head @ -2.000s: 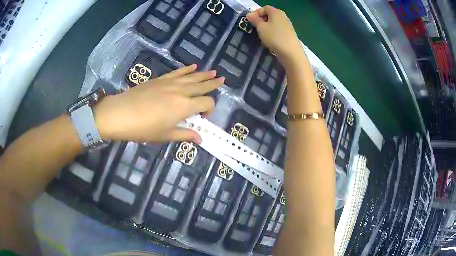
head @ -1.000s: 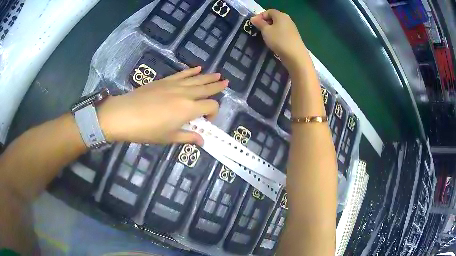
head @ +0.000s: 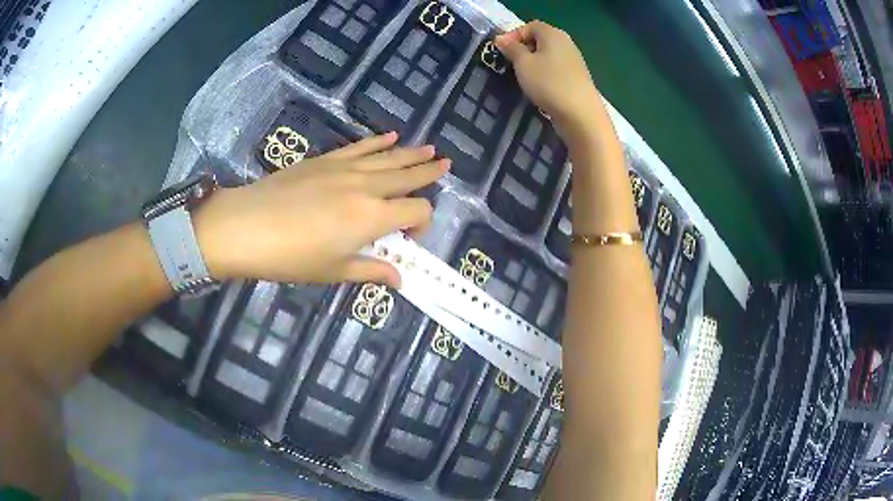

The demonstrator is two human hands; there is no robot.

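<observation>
A clear tray (head: 230, 93) holds several black phone cases (head: 338, 377) with grey patches and gold-edged camera frames (head: 372, 305). My left hand (head: 318, 210), with a watch at the wrist, is spread palm down over the tray. It pins a white dotted sticker strip (head: 470, 308) between thumb and palm; the strip runs to the right, behind my right forearm. My right hand (head: 548, 73) has thumb and index finger pinched at the gold camera frame (head: 493, 56) of an upper case. Whether a tiny piece is between the fingertips cannot be seen.
A green surface (head: 676, 127) lies beyond the tray, with a pale edge strip (head: 720, 269) along it. A white dotted pile (head: 690, 411) lies right of the tray. Dark glossy stacked layers (head: 774, 382) stand farther right. A pale curved edge (head: 73, 108) is at the left.
The tray, strip and both hands appear shifted slightly right and down in the picture. My right fingertips stay at the same camera frame, and my left hand keeps its hold on the strip.
</observation>
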